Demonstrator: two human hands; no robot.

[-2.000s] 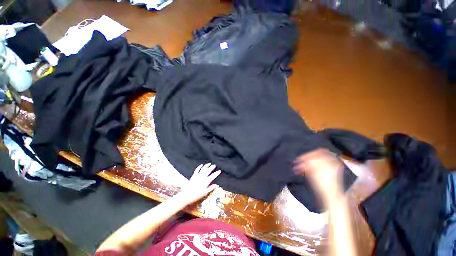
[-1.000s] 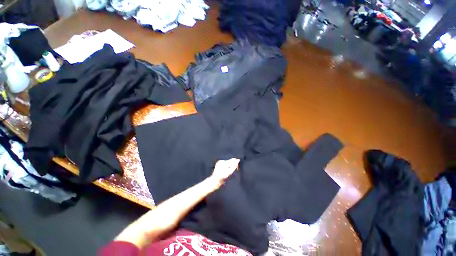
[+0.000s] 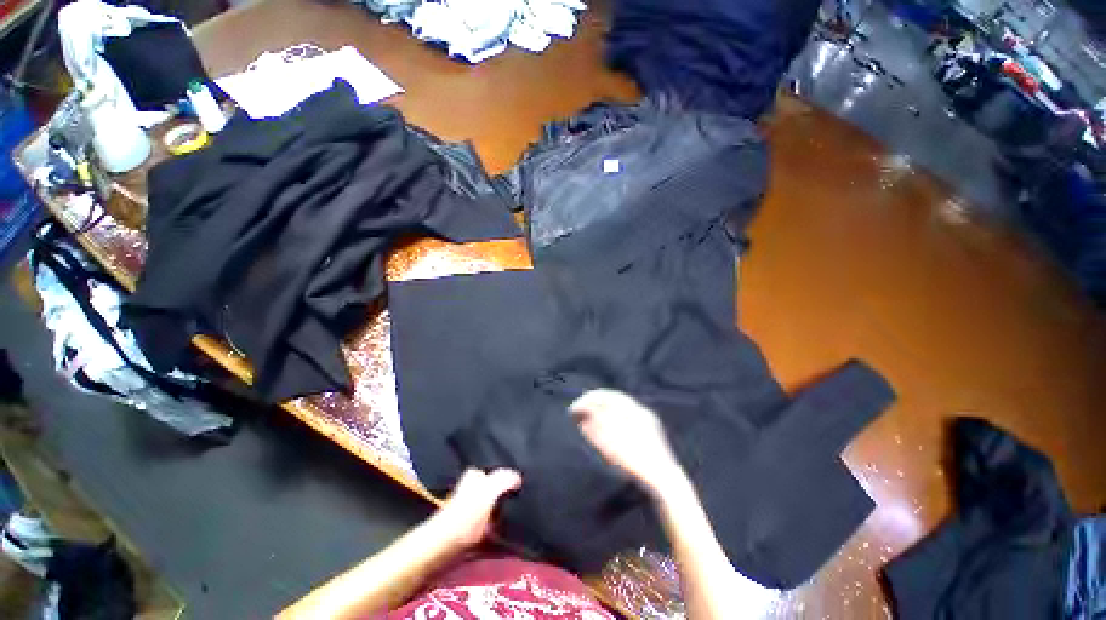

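Observation:
A matte black garment (image 3: 473, 351) lies spread in front of me, bunched and folded towards my body, with a sleeve (image 3: 849, 397) pointing right. My left hand (image 3: 482, 494) is closed on the garment's near edge at the table front. My right hand (image 3: 619, 430) is over the middle of the garment, fingers bent towards the cloth; it is slightly blurred, and whether it pinches the fabric cannot be told. Beyond the garment lies a stack of shiny dark lined garments (image 3: 570, 200) with a small white label (image 3: 611, 166).
A black garment heap (image 3: 285, 230) hangs over the table edge at left. Behind it are a white sheet (image 3: 318, 82), yellow tape roll (image 3: 186, 138) and white bottle (image 3: 119, 136). Dark garments (image 3: 1001, 533) lie right, a navy heap (image 3: 716, 49) and pale garments (image 3: 491, 24) at the far side.
My left hand has moved down from the garment's middle to its near edge and taken hold there. My right hand has come into view over the cloth. Earlier, the garment was turned and spread differently.

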